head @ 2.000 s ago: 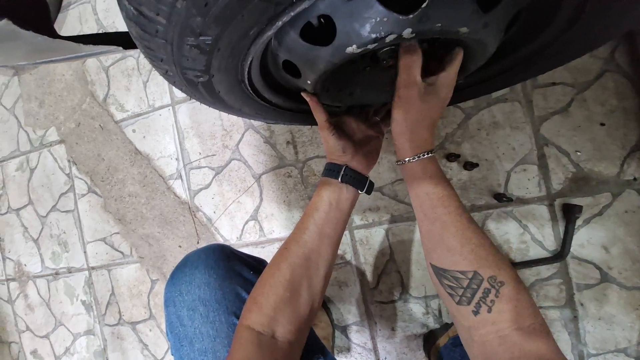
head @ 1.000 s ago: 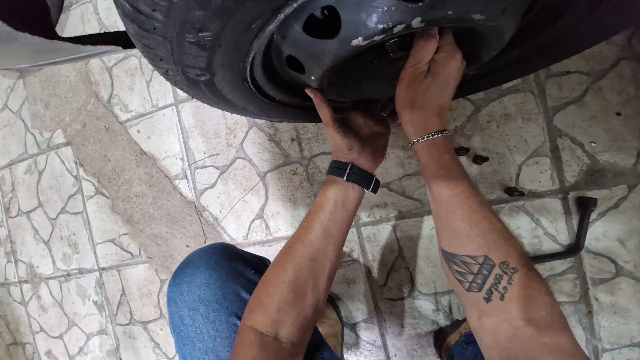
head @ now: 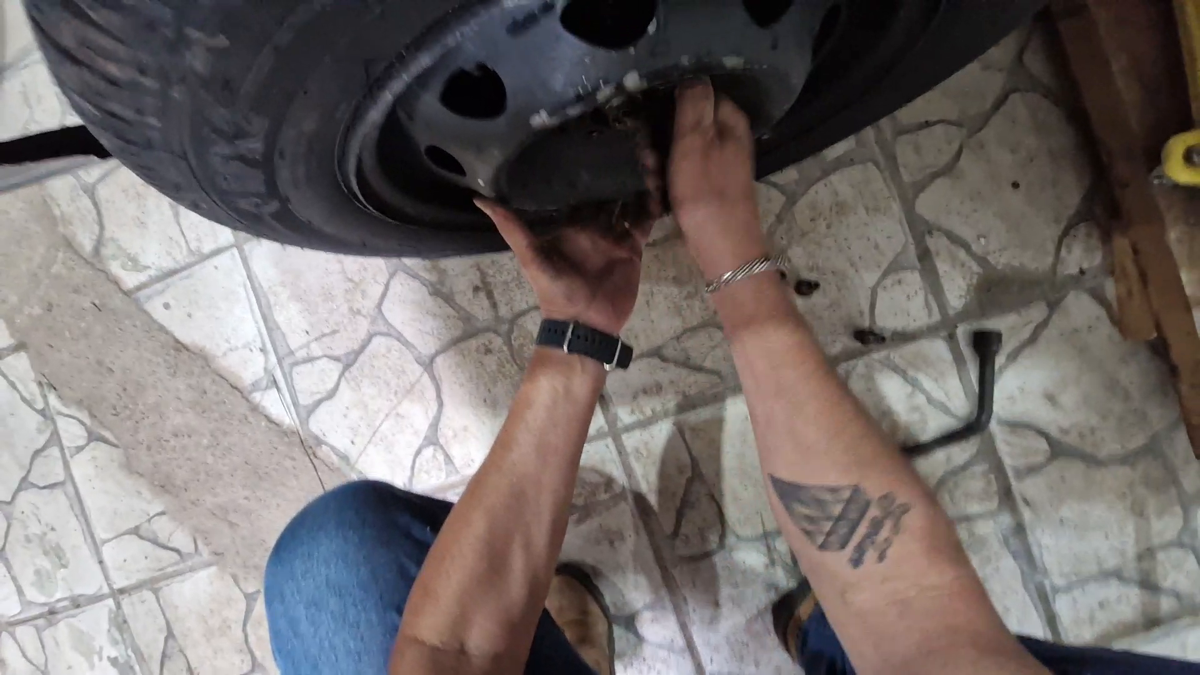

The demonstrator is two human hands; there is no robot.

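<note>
A car wheel with a black rubber tire (head: 216,122) and a dark steel rim (head: 553,70) fills the top of the view. Palm up, my left hand (head: 586,262) rests at the lower edge of the rim's middle, its thumb against the metal; a dark round part (head: 581,169) lies above the palm, and whether the hand grips it is unclear. My right hand (head: 711,159) reaches into the right side of the rim's middle, fingertips partly hidden in shadow. What it touches there cannot be made out.
On the stone-patterned tile floor (head: 356,328), right of my right wrist, lie small dark wheel bolts or nuts (head: 867,336). An L-shaped lug wrench (head: 982,384) is beyond my right forearm. Wooden boards (head: 1134,234) and a yellow object (head: 1183,157) stand at the right edge.
My right hand has shifted a little over the rim's middle. My left hand stays under the rim's lower edge. The view has moved somewhat, bringing boards in at the right.
</note>
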